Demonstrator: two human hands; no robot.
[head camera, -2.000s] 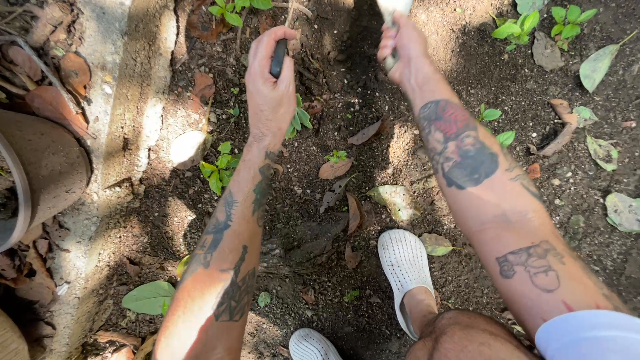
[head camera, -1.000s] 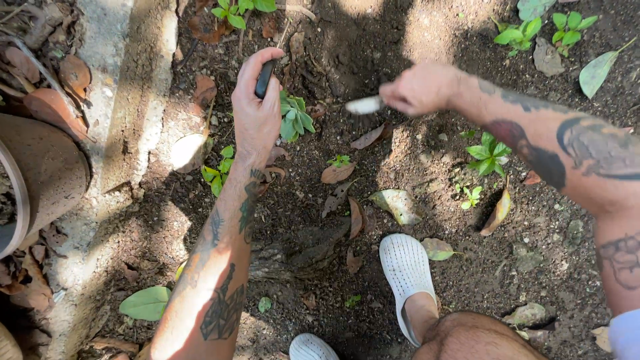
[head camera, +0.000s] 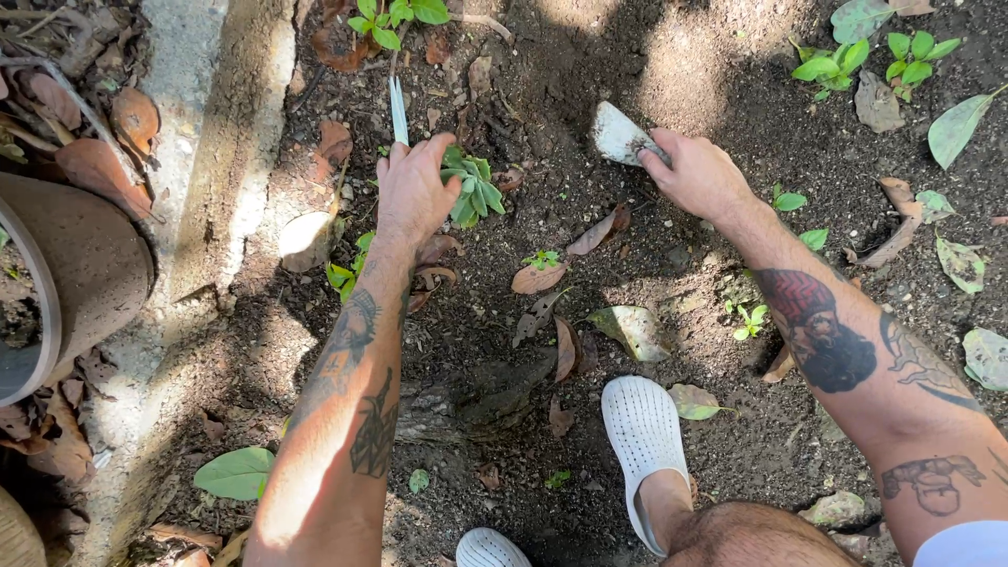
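Note:
My left hand (head camera: 416, 189) is over the soil left of centre, its fingers partly curled beside a green succulent plant (head camera: 476, 187). Pointed light-coloured blades (head camera: 398, 112), perhaps of scissors, stick out above it; whether my fingers hold the tool or it lies under them, I cannot tell. To the right, my right hand (head camera: 699, 175) is closed round a soil-smeared white trowel or scoop (head camera: 620, 135), whose broad end points up and left over the dark earth.
A concrete edging strip (head camera: 169, 236) runs down the left, with a round brown pot (head camera: 94, 264) beyond it. Small green seedlings (head camera: 831, 69), dry leaves (head camera: 540, 278) and a thick root (head camera: 472, 398) lie about. My white perforated shoes (head camera: 644, 441) stand at the bottom.
My left hand has moved down beside the succulent, and pale blades now show above it. The right hand, still holding the white tool, came down, then moved up and right.

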